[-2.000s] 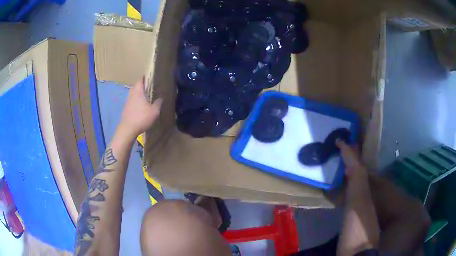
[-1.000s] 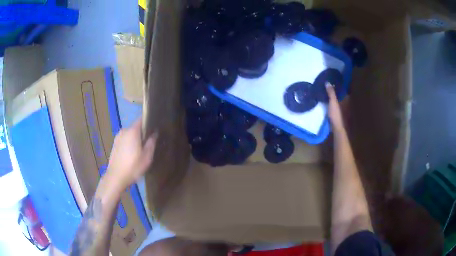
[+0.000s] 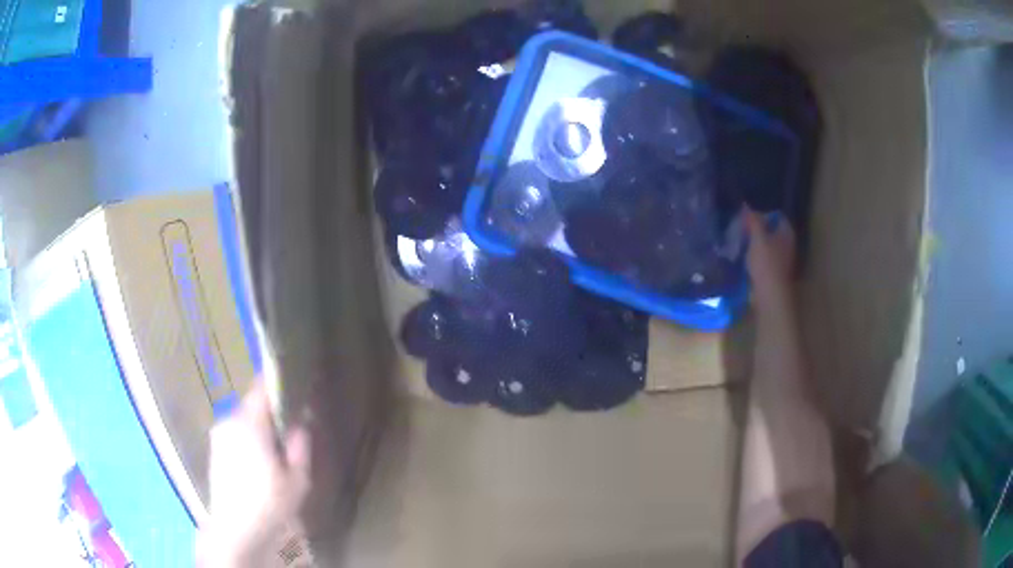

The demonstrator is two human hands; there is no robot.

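Observation:
A large open cardboard box point(image 3: 555, 477) holds a pile of round black speaker plates point(image 3: 511, 344), some shiny. A blue tray point(image 3: 650, 302) with a white bottom is inside the box, tilted over the pile. Many black plates point(image 3: 633, 211) now lie in the tray and cover most of its bottom. My right hand point(image 3: 769, 250) is at the tray's right edge, gripping it; the fingers are blurred. My left hand point(image 3: 261, 466) is blurred at the box's left wall, with its fingers at the wall's edge.
A cardboard carton point(image 3: 167, 288) with a blue sheet point(image 3: 94, 388) leaning on it stands at the left. A green crate point(image 3: 983, 433) is at the right edge. A blue and green object point(image 3: 78, 72) shows at the top left. A dark sleeve end is at the bottom right.
The tray has moved up and left in the box and has gone from a few plates to many. The pile's front has shifted. My left hand has moved down along the box wall.

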